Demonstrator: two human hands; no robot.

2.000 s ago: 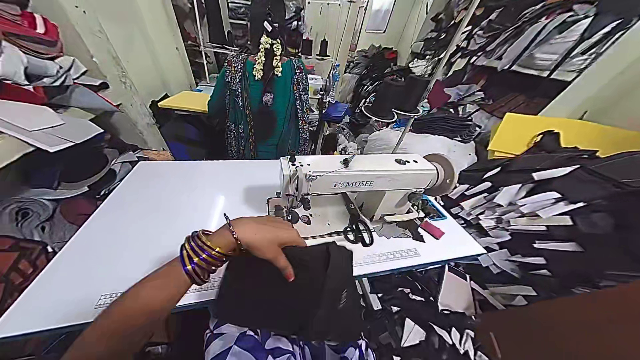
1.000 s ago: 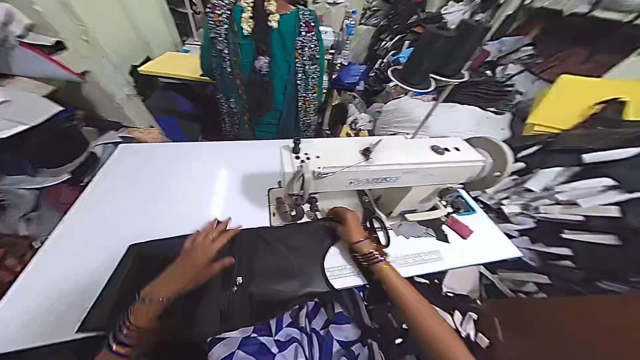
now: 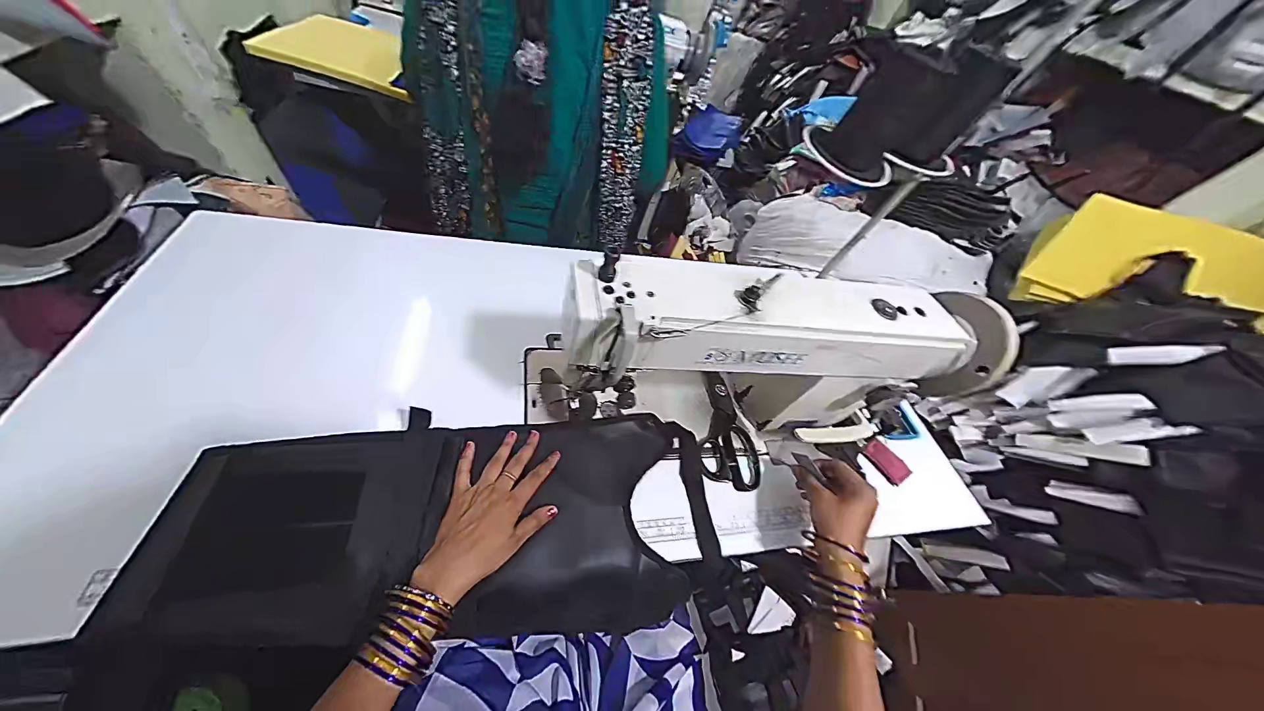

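My left hand (image 3: 494, 513) lies flat with fingers spread on a black fabric piece (image 3: 583, 553), which covers the near side of the white table and hangs over its edge. My right hand (image 3: 839, 499) is at the table's right part, its fingertips pinched together near small grey and dark scraps (image 3: 795, 452); whether it holds one is unclear. Black-handled scissors (image 3: 729, 444) rest beside the sewing machine (image 3: 780, 331), left of my right hand. The fabric's upper edge is close to the machine's needle area (image 3: 602, 400). A dark red piece (image 3: 886, 461) lies right of my right hand.
The white tabletop (image 3: 296, 326) extends left and behind. Cut black pieces with white strips (image 3: 1086, 425) are heaped at the right, near yellow sheets (image 3: 1145, 252). A person in green clothing (image 3: 563, 128) is beyond the table. A brown surface (image 3: 1076, 652) is at lower right.
The black fabric, bunched up two seconds ago, is spread out. My right hand has moved right, from beside the scissors to the scraps. My left hand has moved right over the fabric.
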